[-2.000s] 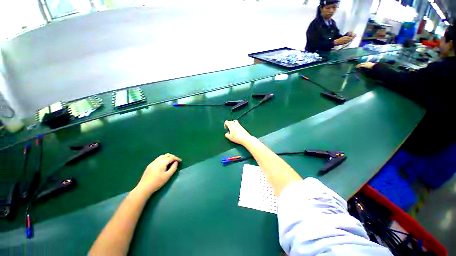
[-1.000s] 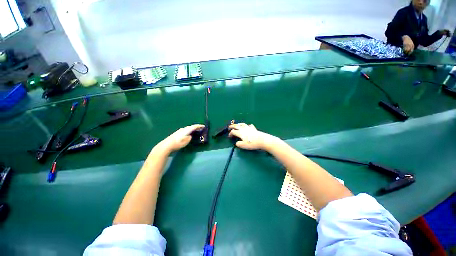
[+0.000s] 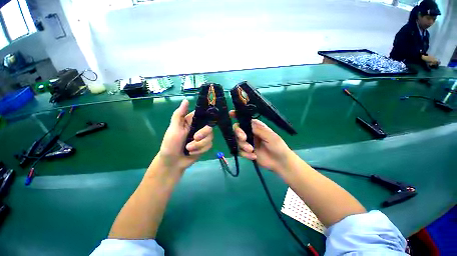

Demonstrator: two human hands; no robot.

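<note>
My left hand (image 3: 180, 137) holds a black battery clamp (image 3: 206, 107) upright, with its copper jaws at the top. My right hand (image 3: 263, 145) holds a second black clamp (image 3: 244, 107) beside it, nose up, one handle slanting out to the right. Both are raised above the green bench. A thin cable with a blue plug (image 3: 220, 156) curls below the clamps. Another cable (image 3: 270, 200) runs from the right-hand clamp down to a red section (image 3: 312, 249) at the bottom edge, where its end is cut off.
A clamp lead (image 3: 393, 189) and a label sheet (image 3: 302, 210) lie by my right forearm. Several leads (image 3: 60, 149) lie at left, one (image 3: 372, 127) at far right. Boards (image 3: 194, 82) and a black tray (image 3: 368, 61) sit on the far ledge. A person (image 3: 412, 42) is behind it.
Both hands have lifted the two clamps off the bench and turned them nose up, side by side. The right-hand clamp's cable end has swung to the right.
</note>
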